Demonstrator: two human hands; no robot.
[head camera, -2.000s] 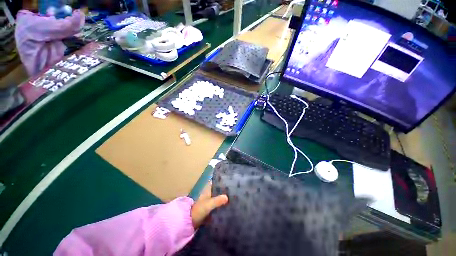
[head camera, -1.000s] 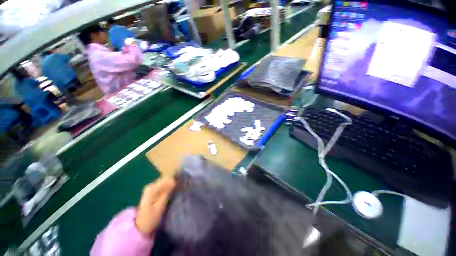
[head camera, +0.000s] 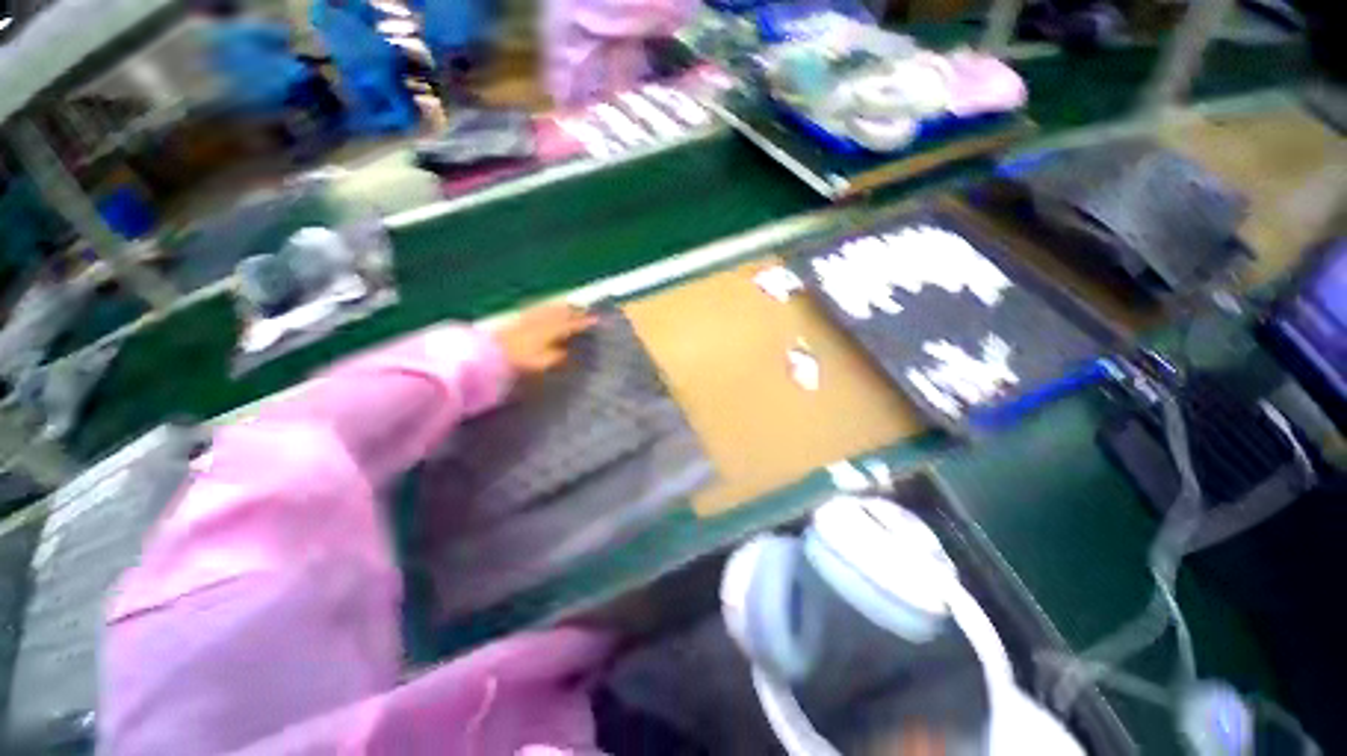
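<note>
My left hand (head camera: 544, 337), in a pink sleeve, is at the far edge of a dark grey bag (head camera: 561, 458) and grips it there, though blurred. The bag lies nearly flat over the green bench, left of the cardboard. A white headset (head camera: 886, 569) with pale blue cushions is at the bottom centre, its earcups upward, over another dark grey sheet. A small blurred skin-coloured patch of my right hand (head camera: 919, 741) shows at the bottom edge by the headband; its grip is hidden.
Beyond are a cardboard sheet (head camera: 739, 392) and a dotted parts tray (head camera: 1034, 332) with white pieces. The keyboard (head camera: 1204, 458) and a white cable with a round puck (head camera: 1219, 721) are at right. Ribbed grey-white trays (head camera: 111, 547) are at left. A pink-clad person (head camera: 598, 45) is across the line.
The view has swung left. My left hand has moved the grey bag left, and it now lies lower and flatter on the bench. The headset has come into view.
</note>
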